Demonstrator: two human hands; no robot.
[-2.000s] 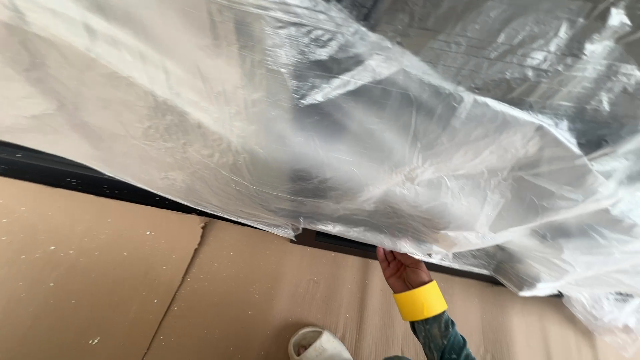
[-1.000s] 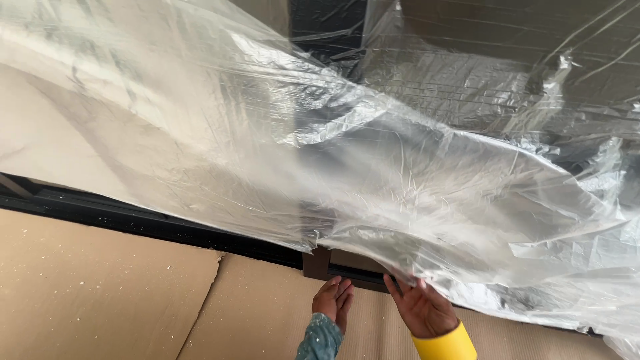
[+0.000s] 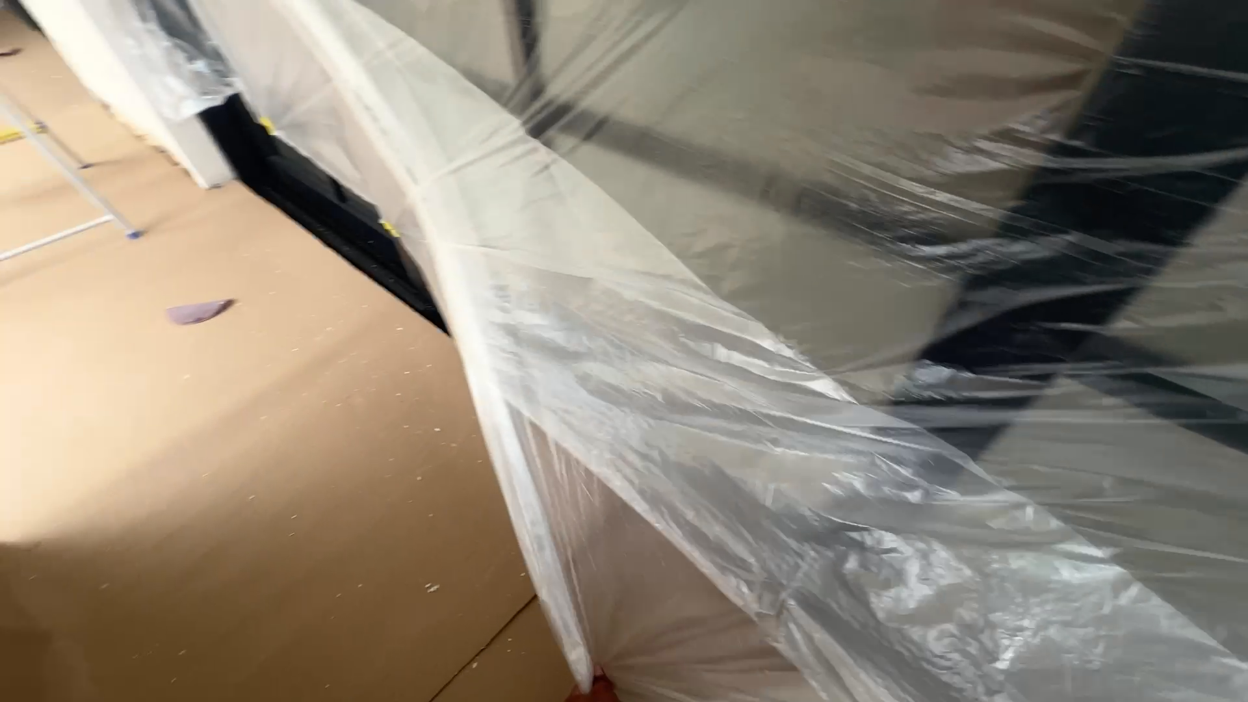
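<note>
A clear plastic sheet [image 3: 682,390] hangs in loose folds over a large dark-framed glazed panel and stretches down to the bottom of the view. At the bottom edge, the fingertips of my left hand [image 3: 595,688] pinch the sheet's gathered lower edge; the rest of this hand is cut off. My right hand is out of view. Behind the film, a dark frame member [image 3: 1063,234] shows at the right. The black bottom track [image 3: 331,229] lies uncovered at the left, with small yellow pieces [image 3: 390,229] near the sheet's edge.
Brown protective board [image 3: 292,468] with pale specks and a seam covers the floor. A purplish half-disc piece [image 3: 200,311] lies on it. The metal leg of a ladder or stand [image 3: 78,180] is at the far left, near a white wall end [image 3: 208,161].
The view has swung left along the panel. Both hands were at the sheet's lower edge a second ago; now only fingertips show, and the sheet is drawn taut towards them. The yellow-banded right wrist has left view.
</note>
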